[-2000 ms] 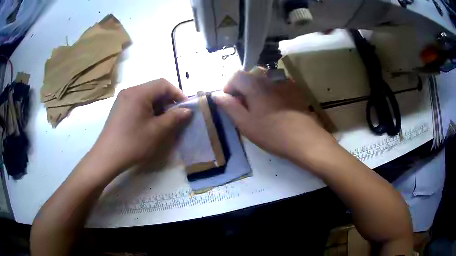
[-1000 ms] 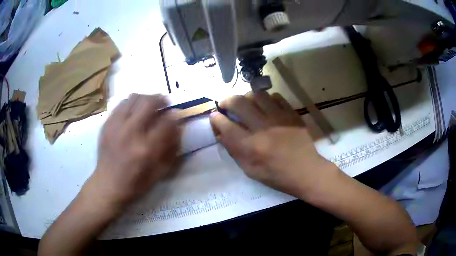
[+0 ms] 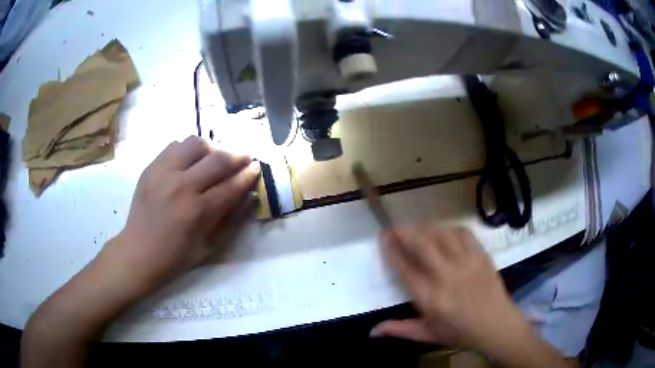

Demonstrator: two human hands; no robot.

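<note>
My left hand (image 3: 183, 201) presses and grips a small layered piece (image 3: 282, 188) with tan, black and pale strips, at the needle area under the lit sewing machine head (image 3: 276, 79). Most of the piece is hidden by the hand or machine. My right hand (image 3: 445, 277), blurred, is lower right and holds one end of a narrow tan strip (image 3: 375, 198) between thumb and fingers. The strip's other end points up and left towards the machine bed.
A stack of tan fabric pieces (image 3: 77, 115) lies at the left. Black shears (image 3: 500, 176) rest right of the machine head. Black-and-pale strips (image 3: 592, 190) hang at the right table edge. A printed ruler (image 3: 215, 305) runs along the front edge.
The layered piece has moved from between both hands to under the machine head, held by my left hand. My right hand has moved down and right and taken the narrow strip. The view has shifted.
</note>
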